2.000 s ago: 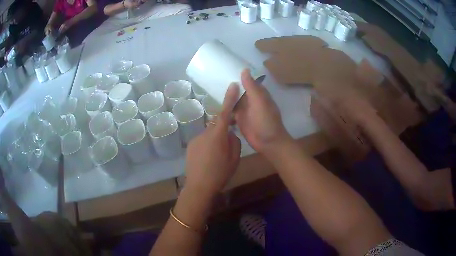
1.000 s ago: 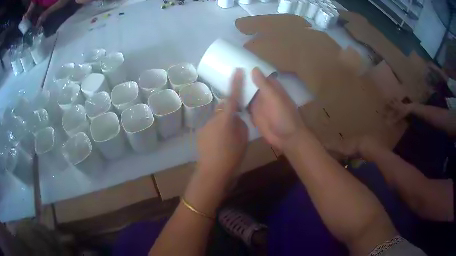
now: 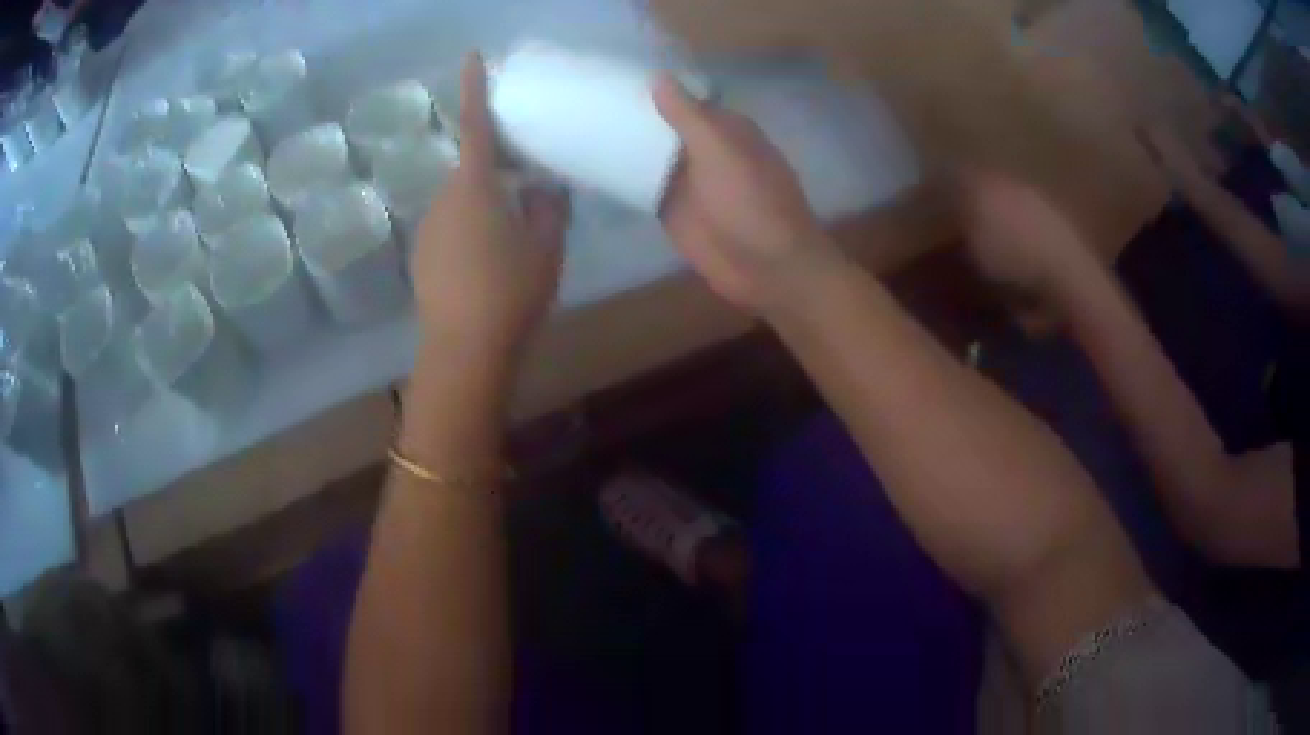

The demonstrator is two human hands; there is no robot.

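Note:
A white cup point(image 3: 586, 122), blurred, is held on its side above the near part of the table, its closed end toward the left. My right hand point(image 3: 747, 208) grips it at the right end, thumb on top. My left hand point(image 3: 486, 251) is at the cup's left end with the index finger raised; whether it touches the cup is hard to tell. I cannot see anything in the left hand. The right end of the cup is partly hidden by my right hand.
Several open white cups point(image 3: 249, 259) stand in rows at left on the white table sheet point(image 3: 158, 445). Cups with shiny film stand at far left. Brown cardboard point(image 3: 920, 65) lies at right. Another person's hand point(image 3: 1023, 237) and arms are close on my right.
The view has tilted down and shifted. My left hand has moved left, from the cup's right end toward its left end. My right hand still holds the cup, which lies more level.

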